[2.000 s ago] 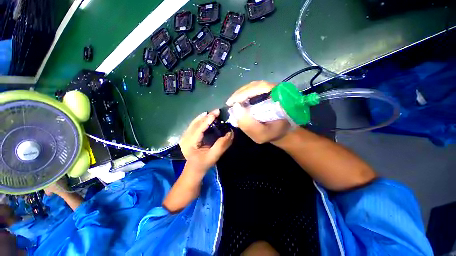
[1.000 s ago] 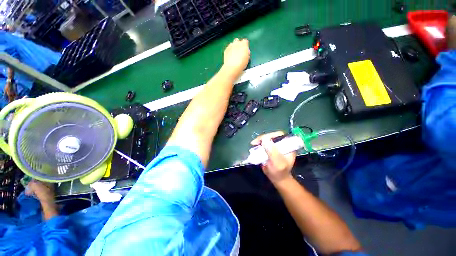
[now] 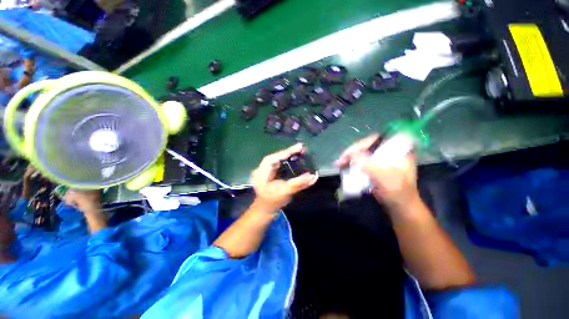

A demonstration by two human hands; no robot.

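Note:
My left hand [image 3: 274, 180] holds a small black housing [image 3: 296, 166] between thumb and fingers at the bench's near edge. My right hand [image 3: 390, 171] is closed around the white dispensing syringe [image 3: 394, 151], a little to the right of the housing and apart from it. The syringe is blurred; its front end points down and left. The green adapter cap [image 3: 408, 131] is at its rear, with a clear hose [image 3: 458, 99] running off to the right. Several black housings [image 3: 319, 95] lie grouped on the green bench beyond my hands.
A fan [image 3: 100, 134] with a yellow-green rim stands at left. A black controller [image 3: 530, 56] with a yellow label is at the upper right, beside crumpled white wipes [image 3: 427, 56]. A black tray's corner shows at the top. Another person's hand [image 3: 86, 202] is at lower left.
My left hand has come back from the far side of the bench to the near edge and now holds a housing. The syringe in my right hand has turned and its tip points lower.

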